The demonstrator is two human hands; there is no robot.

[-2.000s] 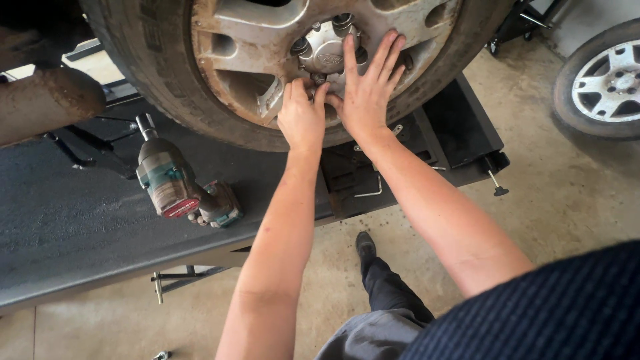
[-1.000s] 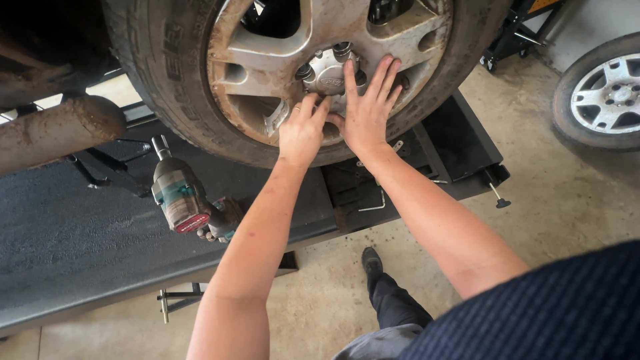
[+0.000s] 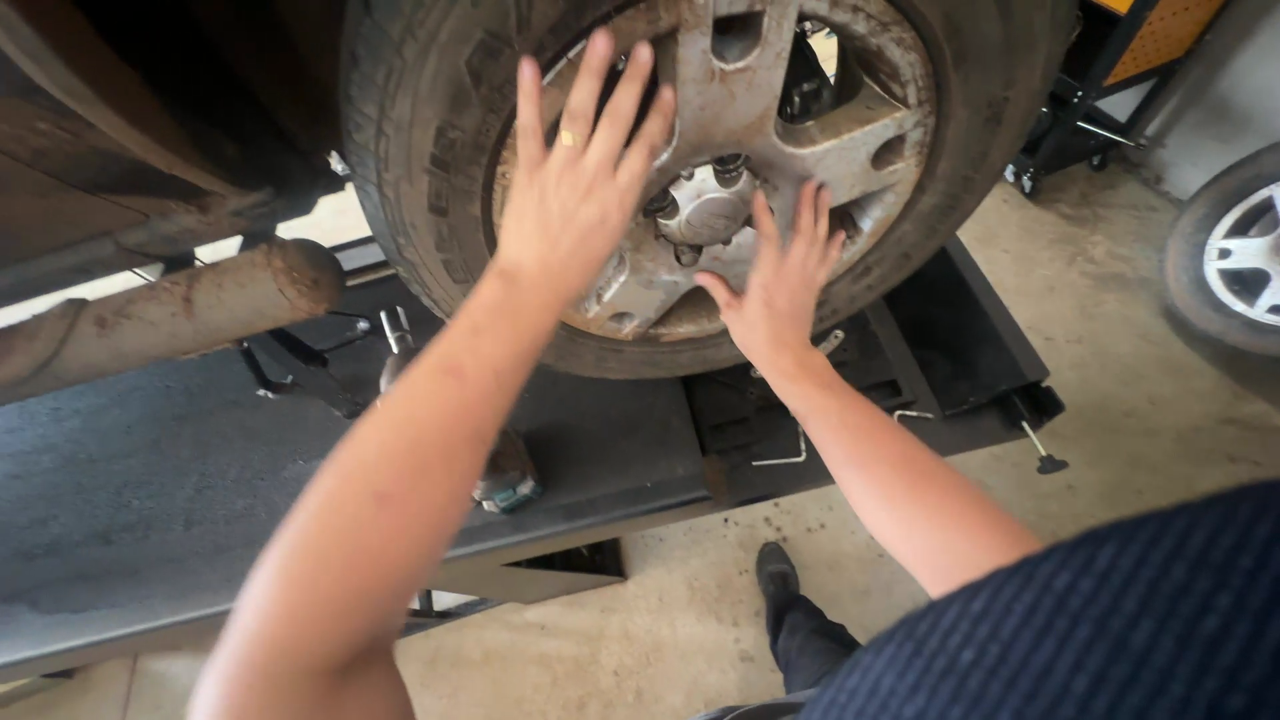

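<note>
A dirty alloy wheel [image 3: 735, 75] with its tire [image 3: 430, 130] stands upright at the top centre, with a silver centre cap [image 3: 706, 205] and dark lug nuts around it. My left hand [image 3: 585, 170] is spread over the left side of the rim, fingers apart, holding nothing. Right of and below the cap, my right hand [image 3: 785, 275] is spread at the lower spokes, also holding nothing. Whether either palm touches the metal cannot be told. A cordless impact wrench [image 3: 508, 480] lies on the black platform, largely hidden behind my left forearm.
The black lift platform [image 3: 200, 480] runs below the wheel, with bent metal rods [image 3: 785, 460] on it. A rusty cylindrical part [image 3: 170, 315] juts in at left. Another wheel [image 3: 1240, 250] is on the floor at far right, near a black tool cart [image 3: 1090, 100]. My shoe [image 3: 776, 570] is below the platform.
My left hand has left the area beside the centre cap and moved up and left, with its fingers now spread. My right hand has moved down off the cap.
</note>
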